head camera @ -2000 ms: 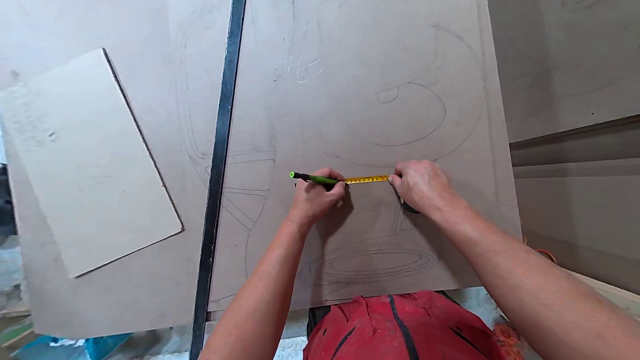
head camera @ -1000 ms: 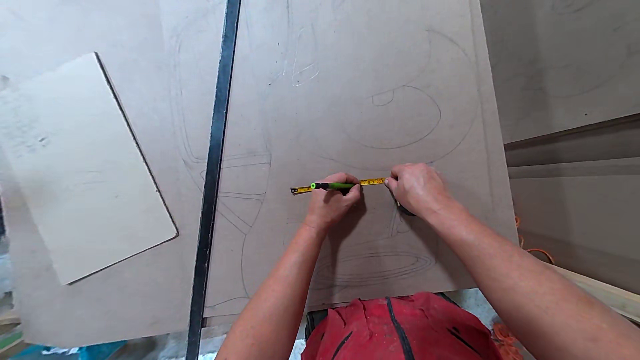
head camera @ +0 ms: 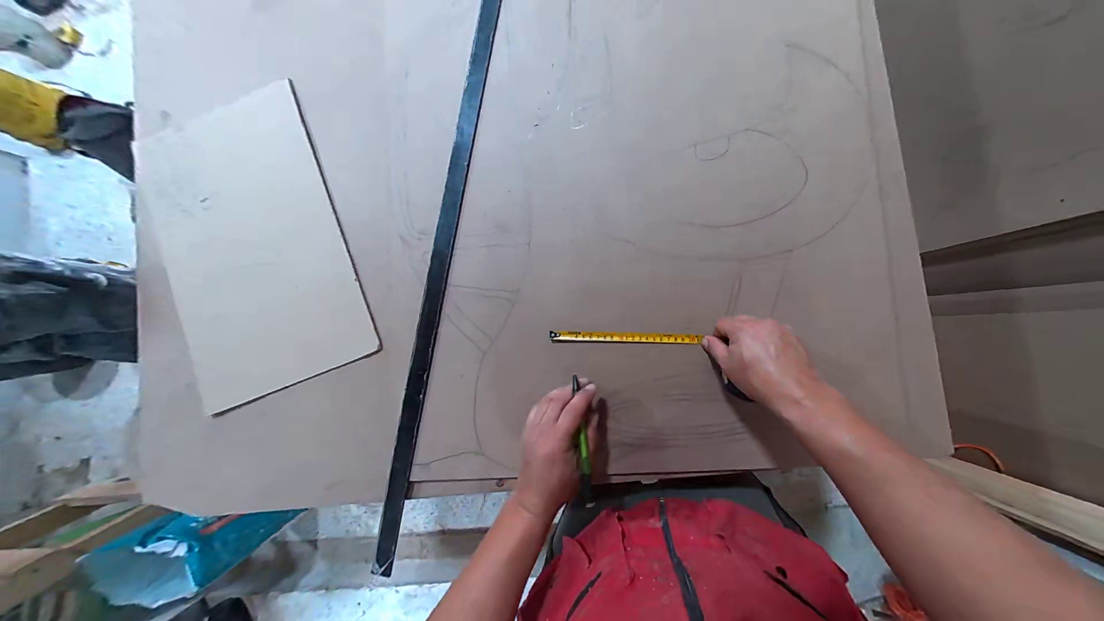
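My left hand (head camera: pixel 556 444) holds a green and black marking pencil (head camera: pixel 583 448) upright near the front edge of a large brown board (head camera: pixel 604 297). Pencil-drawn curves and straight lines cover parts of this board. My right hand (head camera: pixel 763 362) is shut on a tape measure, whose dark case (head camera: pixel 735 390) shows only in part under the palm. The yellow tape blade (head camera: pixel 630 337) lies extended to the left across the board, above my left hand, its metal hook at the left end.
A long black metal straightedge (head camera: pixel 447 224) crosses the board and overhangs its front edge. Left of it lies a smaller, pale board (head camera: pixel 267 259). A person's dark-clothed leg (head camera: pixel 65 315) is at the far left. A blue bag (head camera: pixel 185 552) and wooden pieces (head camera: pixel 30 539) stand below left; more boards (head camera: pixel 1018 345) are at right.
My left hand has moved off the tape blade toward the board's front edge, with the pencil still in it. My right hand remains at the tape. The view has shifted, and another person's leg shows at left.
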